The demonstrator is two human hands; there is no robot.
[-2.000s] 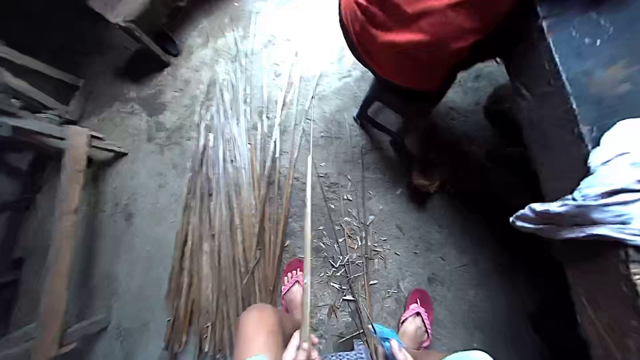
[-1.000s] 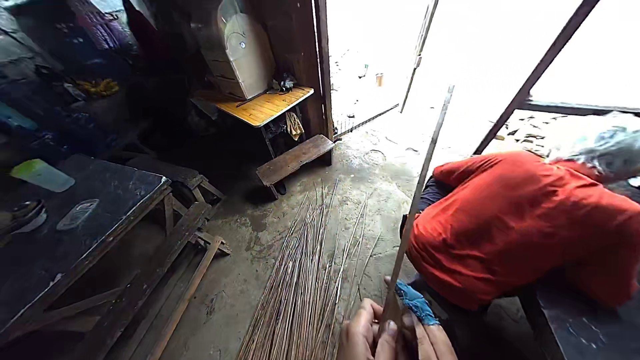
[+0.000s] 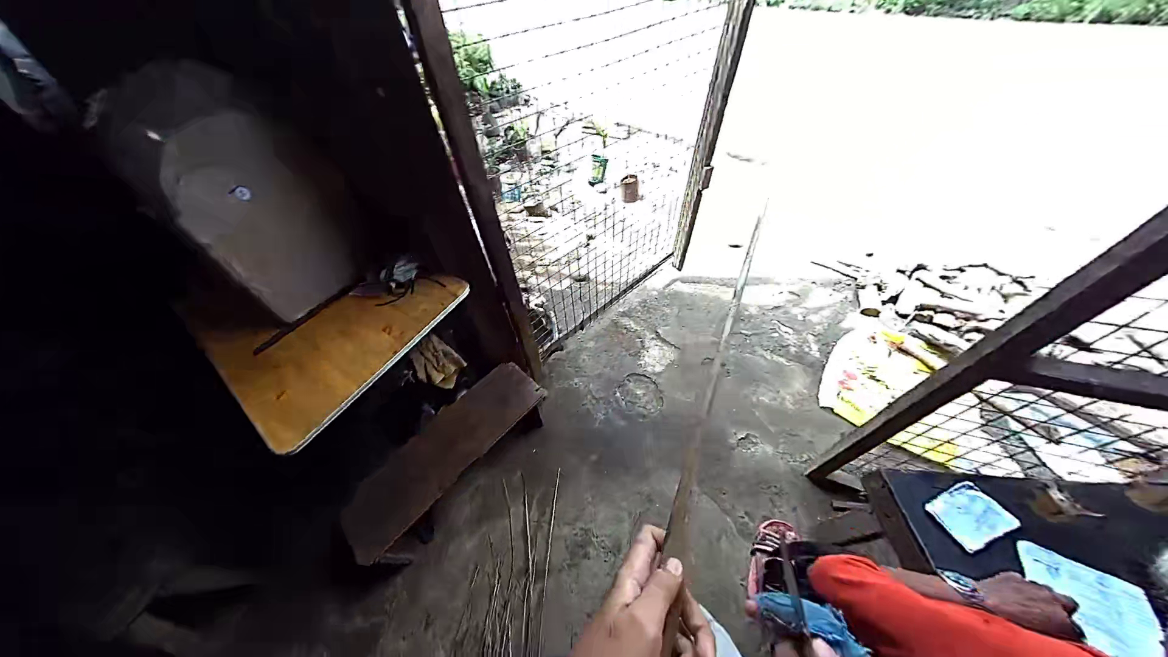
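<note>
My left hand (image 3: 643,598), at the bottom centre, is closed around the lower part of a long, thin wooden strip (image 3: 707,411). The strip slants up and away over the concrete floor towards the bright doorway. Lower right, my right hand (image 3: 803,643) is partly cut off by the frame edge. Blue cloth (image 3: 817,620) is wrapped about its fingers, and a narrow dark blade, apparently a knife (image 3: 792,584), rises from its grip. A gap separates the blade from the strip. Several thin sticks (image 3: 525,566) lie on the floor to the left of my hands.
A person in red (image 3: 931,607) is close at the right, one hand on a dark bench (image 3: 899,520). At left stand a low wooden bench (image 3: 447,461) and a yellow-topped table (image 3: 328,383). A wire-mesh gate (image 3: 593,182) and a slanting frame post (image 3: 995,351) flank the doorway.
The view has swung up towards the doorway. The right hand with the blue cloth was beside the left at the strip one second ago; now it is apart, to the right.
</note>
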